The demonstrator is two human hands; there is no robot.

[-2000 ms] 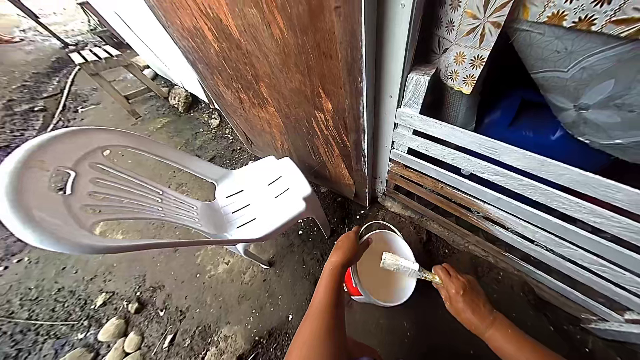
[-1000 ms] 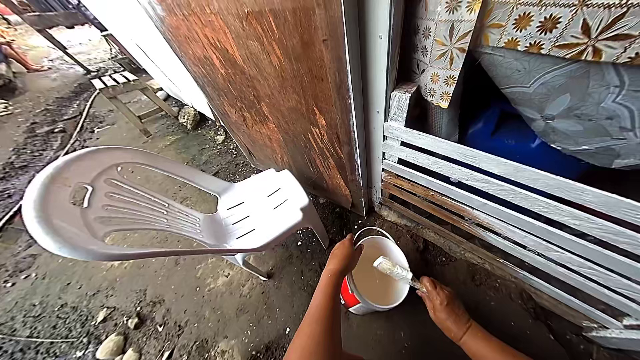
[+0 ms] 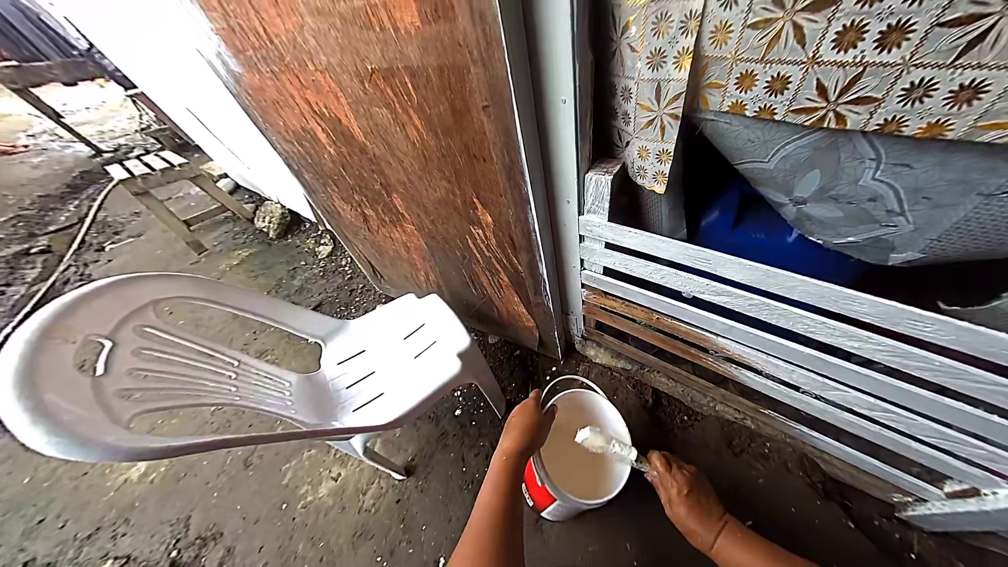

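A white plastic bucket (image 3: 563,504) with a red patch on its side stands on the ground, with pale, creamy liquid (image 3: 581,465) in it. My left hand (image 3: 528,428) grips the bucket's rim on its left side, beside the raised wire handle. In my right hand (image 3: 683,492) is the handle of a paintbrush (image 3: 606,443), whose white-coated head lies over the bucket's opening. To the right runs a slatted wooden fence (image 3: 787,303); most slats are coated white, while parts of the lower ones show bare brown wood (image 3: 654,324).
A white plastic chair (image 3: 394,358) stands to the left of the bucket. Behind it are a worn plywood panel (image 3: 409,157) and a grey post (image 3: 555,118). A small wooden stool (image 3: 177,185) and a stone (image 3: 272,220) lie farther back. Patterned sheeting (image 3: 835,71) hangs above the fence.
The brush head has shifted slightly over the bucket, its tip turning more toward the left. My left hand has stayed at the rim.
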